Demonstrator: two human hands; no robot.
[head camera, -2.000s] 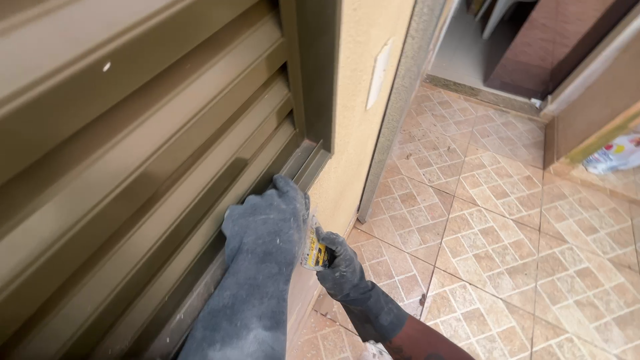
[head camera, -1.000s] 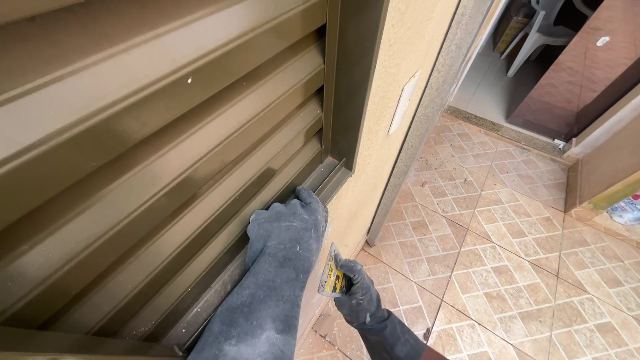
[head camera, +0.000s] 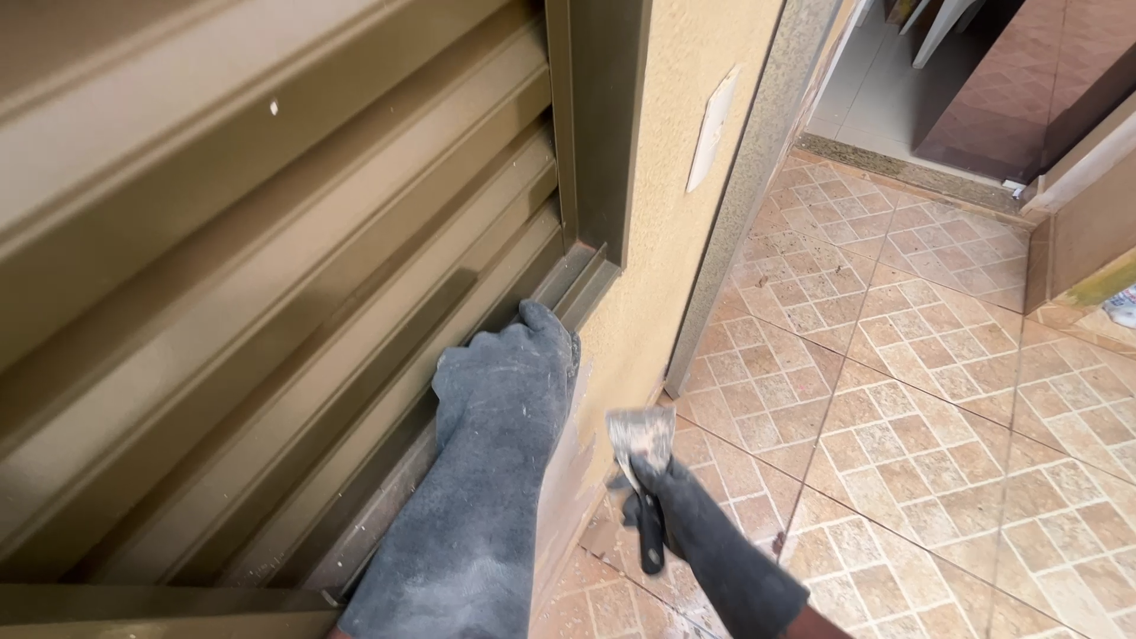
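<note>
My left hand (head camera: 510, 364), in a long dark grey rubber glove, rests on the lower track of a brown metal louvred window frame (head camera: 593, 115); its fingers curl over the edge, and what lies under them is hidden. To the right and lower, my right hand (head camera: 661, 497), also gloved, holds a putty knife (head camera: 641, 435) with a black handle. The knife's wide metal blade is smeared with pale residue, points up, and is apart from the wall. Beside the left forearm, the yellow textured wall (head camera: 701, 53) has a paler scraped patch (head camera: 568, 470).
Brown louvres (head camera: 266, 231) fill the left side. A stone door trim (head camera: 754, 151) runs along the wall down to the patterned tile floor (head camera: 923, 390). Beyond a stone threshold (head camera: 914, 169) stands part of a white chair (head camera: 945, 31). Debris specks the floor.
The putty knife has turned in my right hand: its yellow-marked side showed before, now the smeared blade and black handle show. My left hand stays at the window track.
</note>
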